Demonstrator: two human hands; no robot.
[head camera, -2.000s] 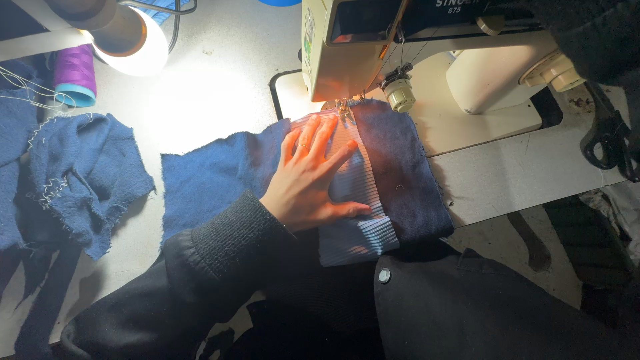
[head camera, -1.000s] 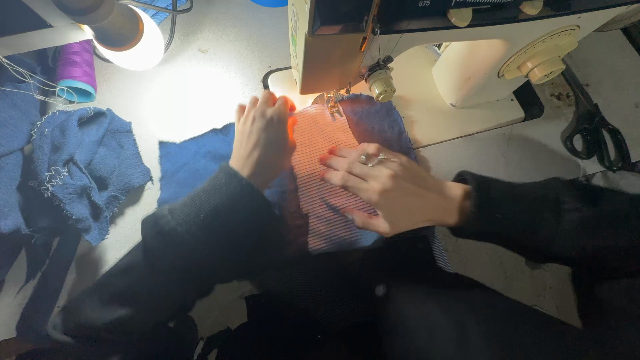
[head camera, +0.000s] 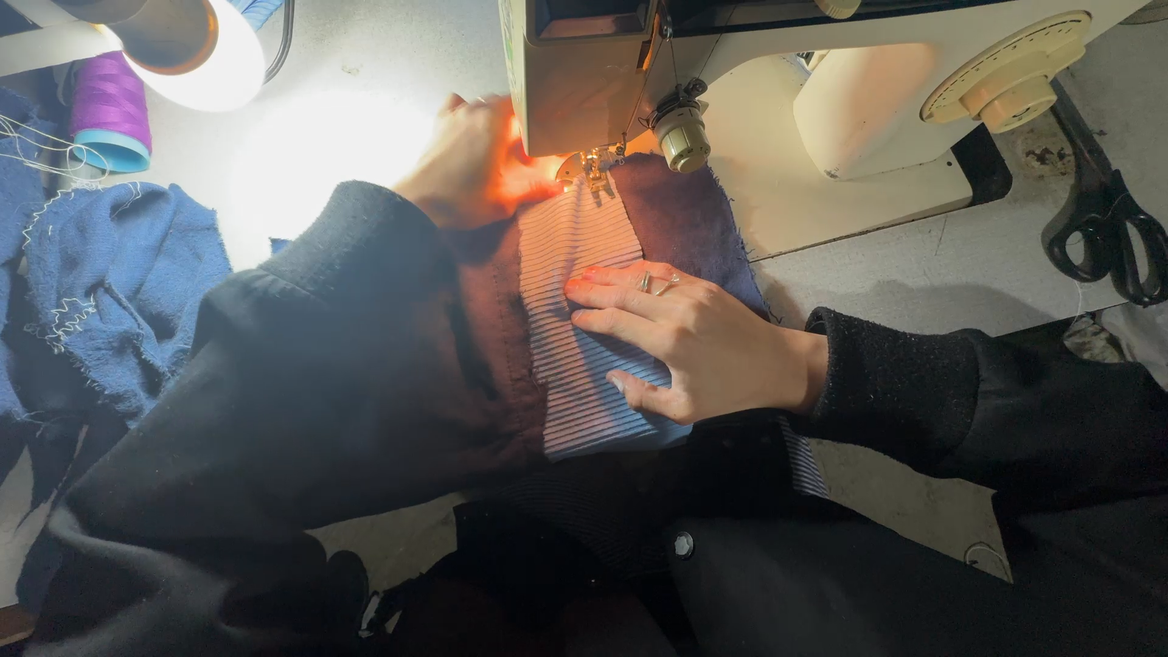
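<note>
A striped fabric strip (head camera: 584, 374) lies on a dark blue fabric piece (head camera: 684, 210), its upper end at the presser foot (head camera: 598, 173) of a sewing machine (head camera: 575, 91). My right hand (head camera: 675, 338) rests flat on the strip with its fingers spread a little. Left of the machine head, my left hand (head camera: 474, 164) is at the upper left edge of the fabric, beside the presser foot. Its fingertips are partly hidden and washed in orange light, so whether they pinch the cloth is unclear.
A lit lamp (head camera: 201, 55) stands at the upper left beside a purple thread cone (head camera: 109, 105). Frayed blue fabric (head camera: 128, 283) with loose threads lies at the left. Black-handled scissors (head camera: 1104, 219) lie at the right, below the machine's handwheel (head camera: 1008, 78).
Two seconds ago only my left hand was on the fabric. My right hand has come onto the striped strip, and my left hand has moved off it to the fabric's upper left edge.
</note>
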